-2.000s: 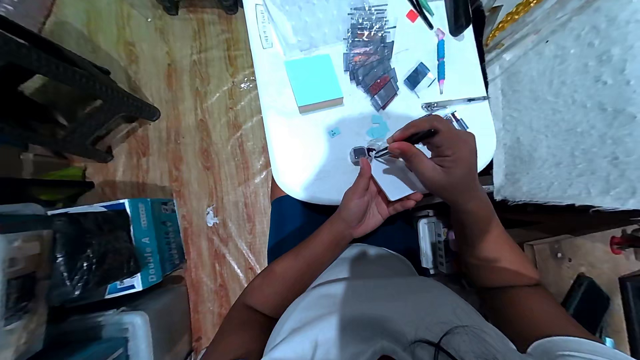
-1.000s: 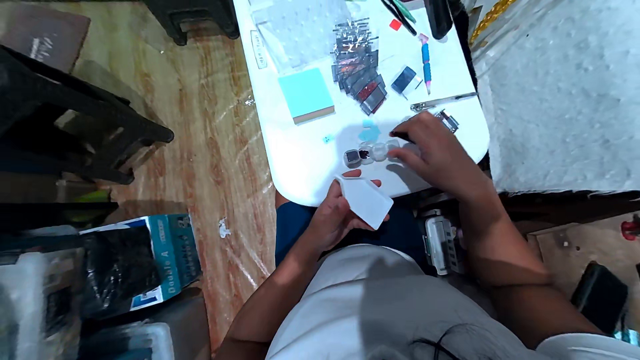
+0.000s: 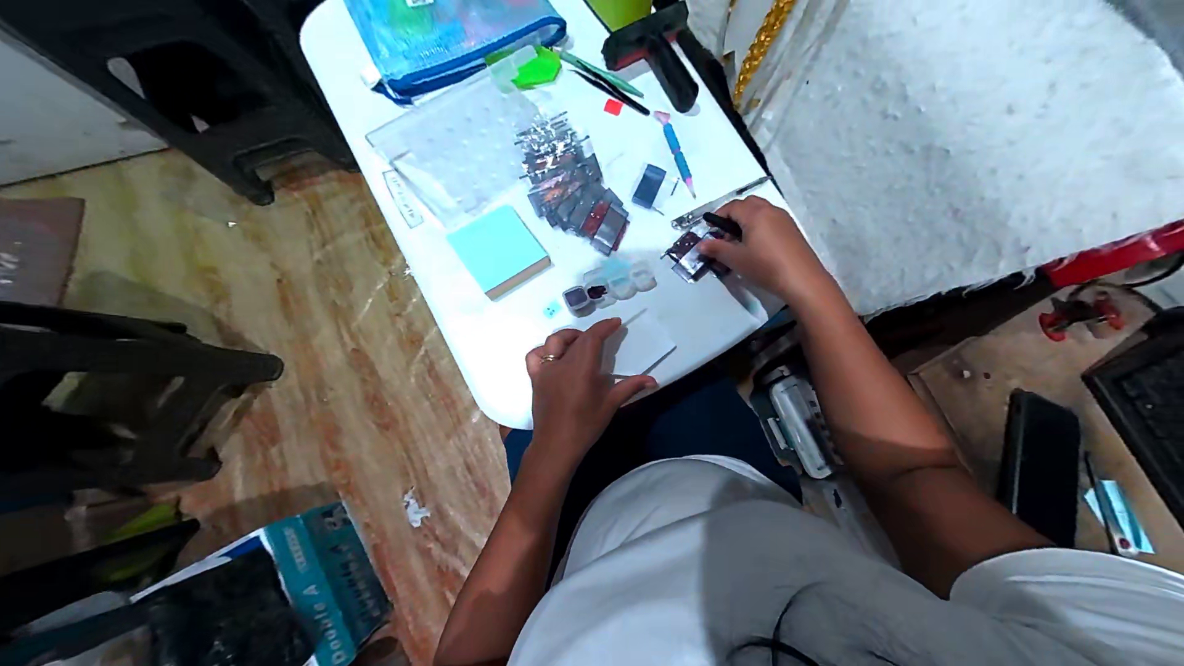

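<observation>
My left hand (image 3: 578, 375), a ring on one finger, rests at the table's near edge with its fingers on a white card (image 3: 640, 346). My right hand (image 3: 763, 242) holds a dark, slim tool (image 3: 722, 225), its tip hidden, and touches a small packet with dark contents (image 3: 688, 253). Between the hands and farther back lies a row of small clear lidded pots (image 3: 622, 280), the left ones dark inside. A pile of small dark packets (image 3: 575, 185) lies beyond them, with a light-blue sticky-note block (image 3: 499, 250) to its left.
Farther back are a clear plastic tray (image 3: 449, 148), a blue mesh zip pouch (image 3: 453, 37), tweezers (image 3: 606, 91), a blue-and-pink pen-like tool (image 3: 677, 153) and a black-handled tool (image 3: 668, 60). A white padded surface (image 3: 962, 139) adjoins at right. Black stools (image 3: 139, 370) stand at left.
My right hand has moved from the small pots to the packet at the right. My left hand held the white card up before; now the card lies on the table under its fingers.
</observation>
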